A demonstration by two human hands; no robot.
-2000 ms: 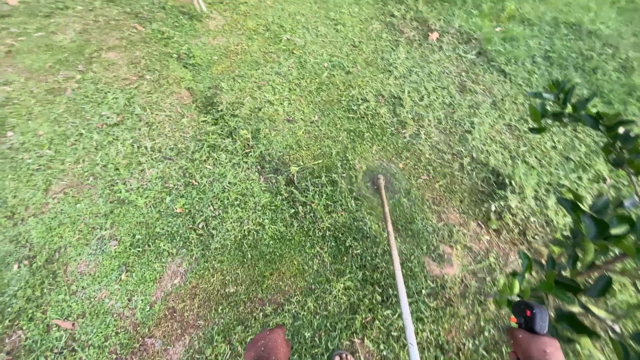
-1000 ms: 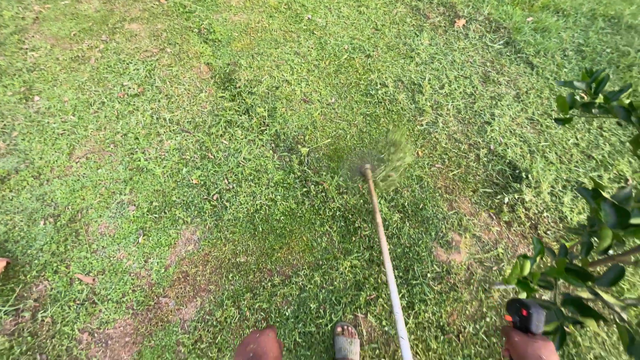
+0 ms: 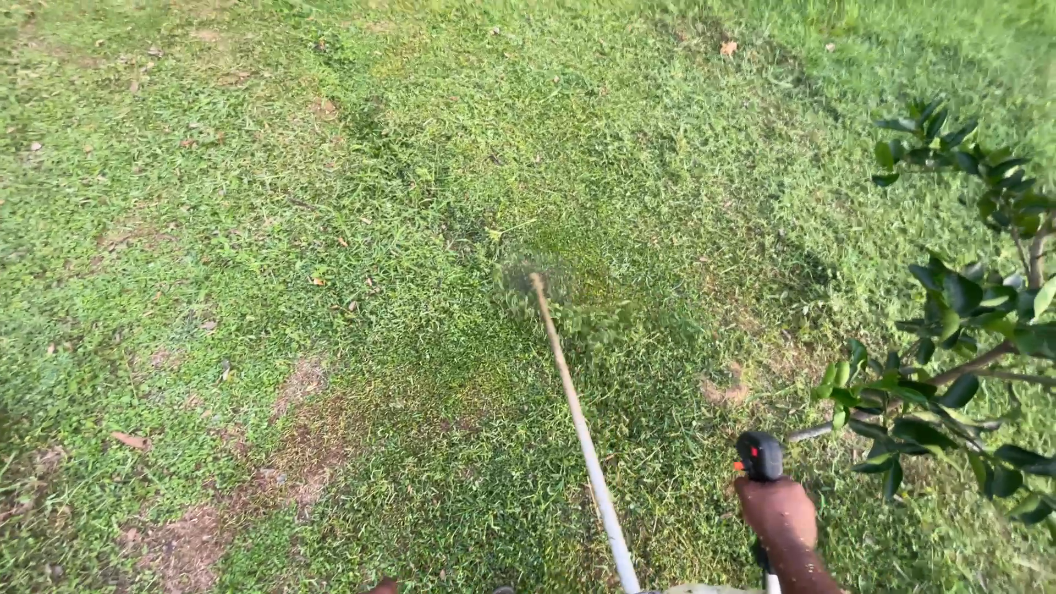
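Observation:
My right hand (image 3: pixel 777 511) is closed around the black control handle (image 3: pixel 760 455) of a brush cutter, which has red-orange switches, at the lower right. The cutter's long shaft (image 3: pixel 584 433) runs from the bottom edge up to the middle of the view. At its far end the spinning cutting head (image 3: pixel 535 280) is a blur low over the grass. Of my left hand (image 3: pixel 383 586) only a small part shows at the bottom edge; what it holds is hidden.
Leafy branches (image 3: pixel 961 388) of a small tree reach in from the right, close beside my right hand. Grass (image 3: pixel 396 346) covers the ground, with bare soil (image 3: pixel 186 549) at lower left and scattered dry leaves.
The cutting head has swung left over the grass. My right hand has come further into view, while my left hand has mostly dropped out at the bottom edge.

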